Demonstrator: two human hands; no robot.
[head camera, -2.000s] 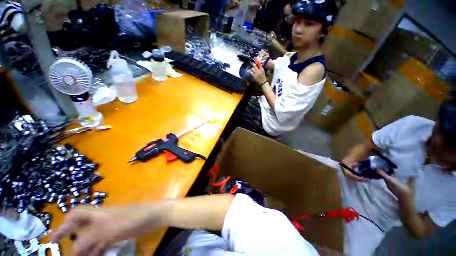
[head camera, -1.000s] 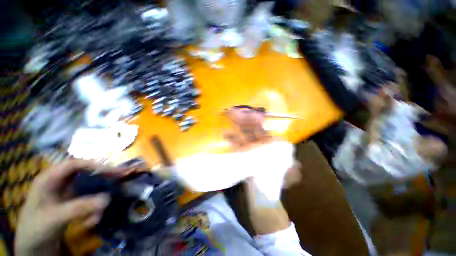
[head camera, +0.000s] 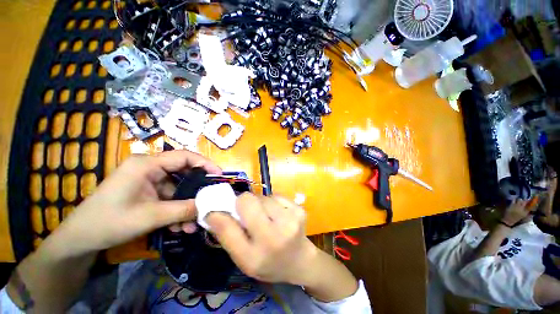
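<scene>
The black round appliance housing (head camera: 190, 264) is at the bench's near edge over my lap. My left hand (head camera: 144, 190) grips its upper black part, with thin wires showing beside the fingers. My right hand (head camera: 267, 236) holds a small white piece (head camera: 216, 203), apparently cloth or paper, against that part. The fingers and the white piece hide much of the housing's top. A short black bar (head camera: 264, 170) lies on the bench just beyond my right hand.
Flat grey-silver and white plates (head camera: 184, 119) lie behind my left hand, beside a black slotted tray (head camera: 37, 165). Small black-and-silver cylinders (head camera: 295, 92) are heaped beyond. A glue gun (head camera: 381, 178), a fan (head camera: 422, 18) and squeeze bottles (head camera: 427, 63) are right. Another person's sleeve (head camera: 479, 260) shows.
The view has swung left and down to the housing. My right hand has moved from near the glue gun to the housing and now holds the white piece. The glue gun lies on the bench.
</scene>
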